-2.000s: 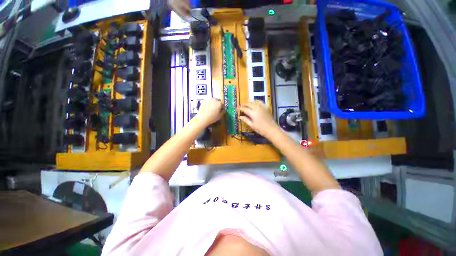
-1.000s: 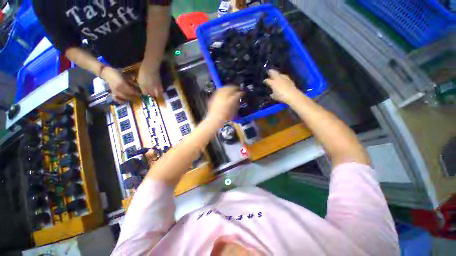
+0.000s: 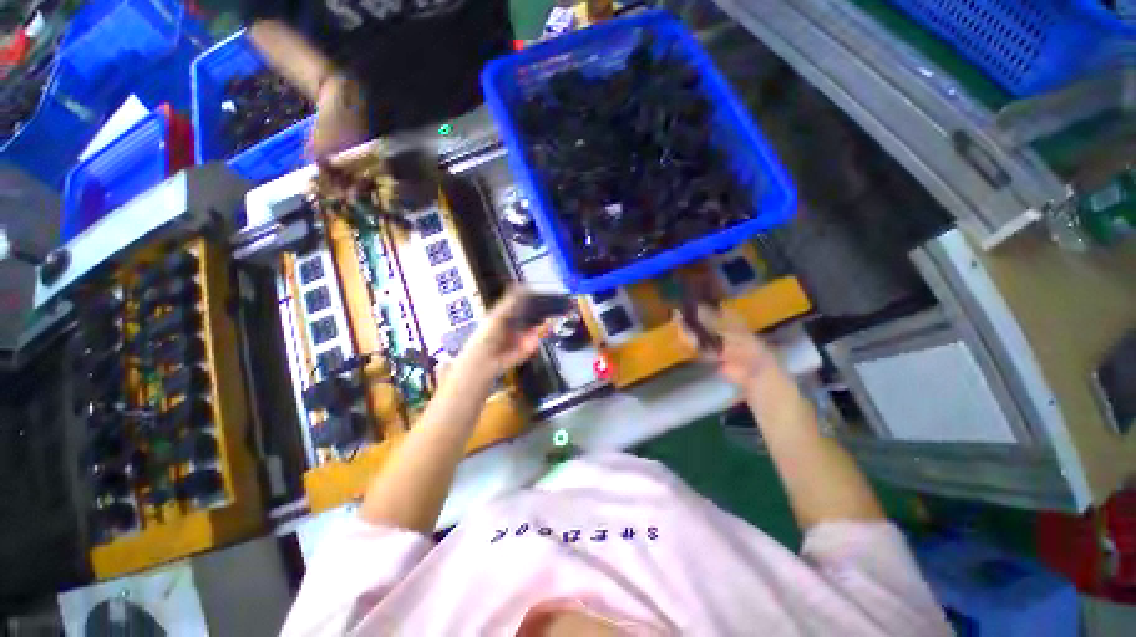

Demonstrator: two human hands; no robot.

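My left hand (image 3: 501,334) holds a black power adapter (image 3: 543,306) just below the left corner of the blue basket (image 3: 781,197). My right hand (image 3: 735,348) holds another dark adapter (image 3: 701,326) over the orange tray end (image 3: 779,302). Both hands are slightly blurred. The basket is heaped with black adapters (image 3: 623,162) and rests over the right tray. The middle orange tray (image 3: 326,483) has a row of bare white-framed sockets (image 3: 439,251) on its right side and several adapters (image 3: 334,404) at its near left.
Another person's arm (image 3: 334,115) reaches over the far end of the middle tray. A loaded orange tray (image 3: 156,535) stands at left. Another blue basket (image 3: 255,112) with dark items is behind. Metal rails (image 3: 897,137) run along the right. A red light (image 3: 603,367) shows on the front rail.
My hands have come out of the blue basket and back toward my body, each with an adapter. The other person's arms have moved back toward the tray's far end.
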